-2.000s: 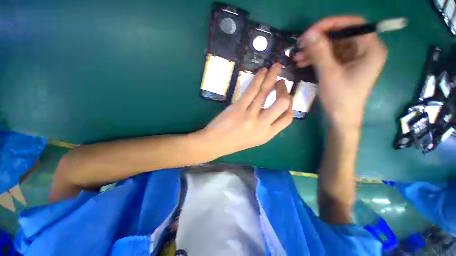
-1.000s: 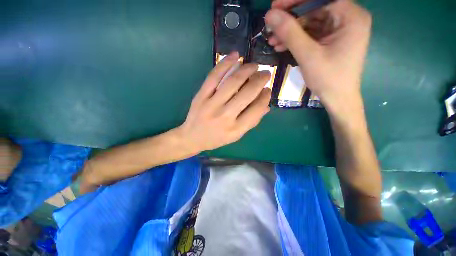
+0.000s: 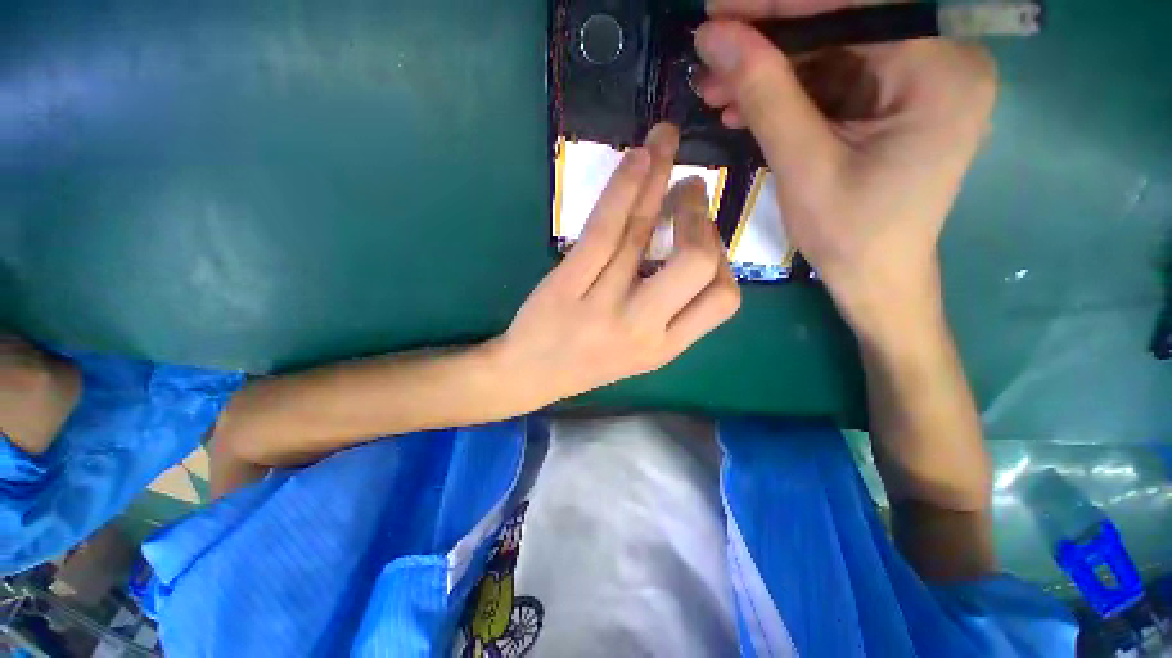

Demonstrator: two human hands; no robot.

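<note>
Several black device housings (image 3: 604, 103) lie side by side, open face up, at the top centre, partly cut off by the upper edge. The leftmost shows a round dark grey disc (image 3: 600, 40) and a white battery (image 3: 586, 184) with yellow-orange edges. My left hand (image 3: 630, 283) rests its fingers on the first two housings and covers parts of their batteries. My right hand (image 3: 848, 142) holds a black pen-like tool (image 3: 874, 26) with a pale rear end over the second housing. The tool's tip is hidden.
The housings lie on a green bench (image 3: 321, 167). A blue sleeve and arm of another person (image 3: 103, 437) show at the left edge. A bright blue plastic object (image 3: 1099, 566) is at the lower right. A dark item is cut off at the right edge.
Since two seconds ago, my right hand has moved from the third housing to the second. My left fingers have shifted over the first two. The jumbled pile at right has mostly left view.
</note>
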